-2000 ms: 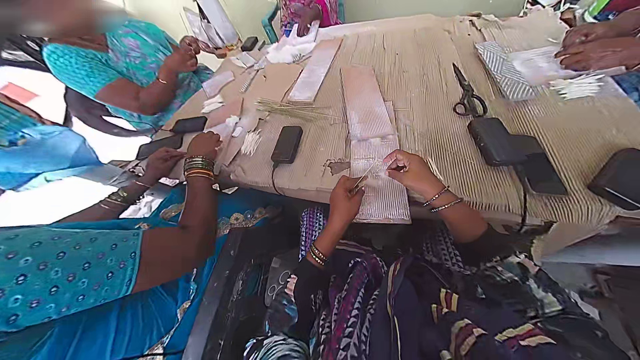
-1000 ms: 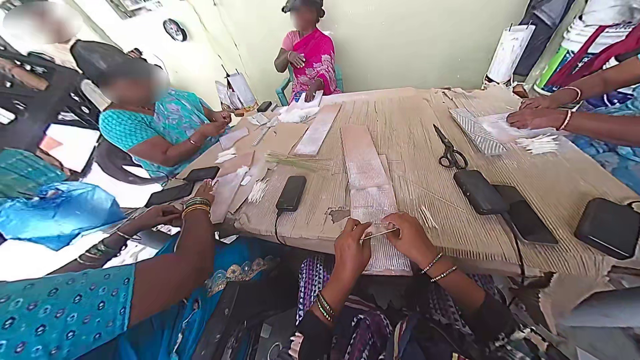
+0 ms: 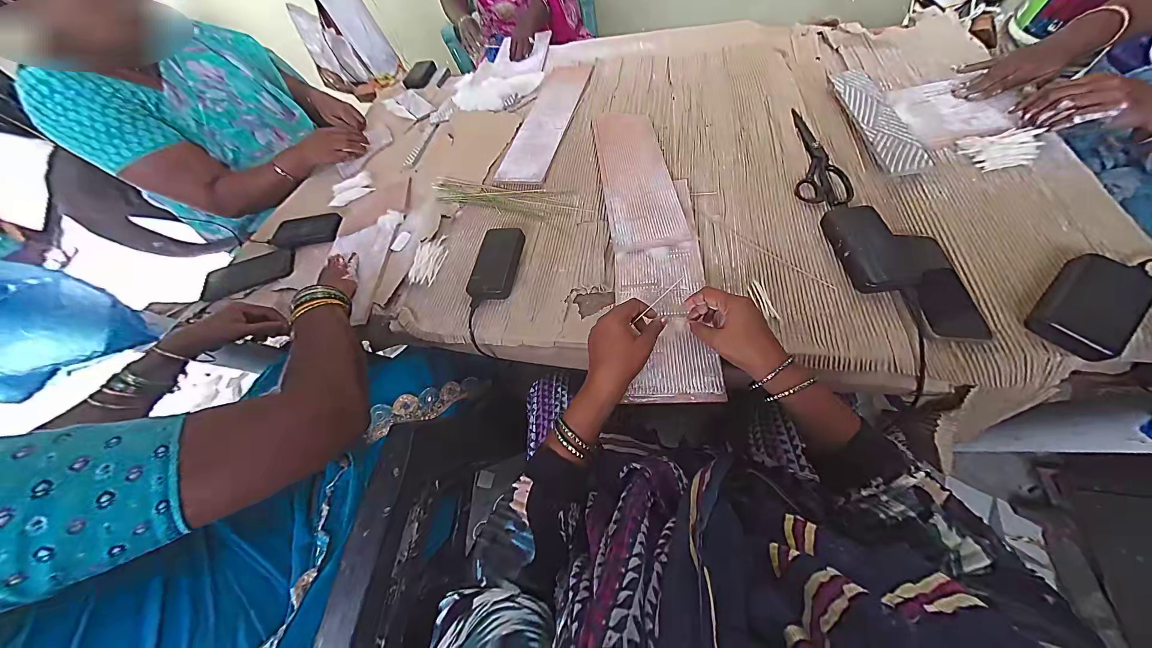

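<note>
My left hand (image 3: 623,346) pinches a thin stick (image 3: 655,302) that slants up to the right between my hands. Close beside it, my right hand (image 3: 733,328) has its thumb and fingertips together; whether something small is between them I cannot tell. Both hands are over a ribbed, whitish strip (image 3: 670,373) at the table's near edge. A longer pinkish ribbed strip (image 3: 634,180) overlaps its far end. Right of my right hand lies a small group of thin pale sticks (image 3: 763,300).
Black-handled scissors (image 3: 821,171), a black case (image 3: 862,247) and a phone (image 3: 949,292) lie to the right on corrugated cardboard (image 3: 765,99). A corded black device (image 3: 496,263) and thin greenish sticks (image 3: 504,198) lie left. Co-workers' hands are at both sides.
The view has tilted up and back down. My hands have stayed over the strip, with their fingers shifting around the thin stick.
</note>
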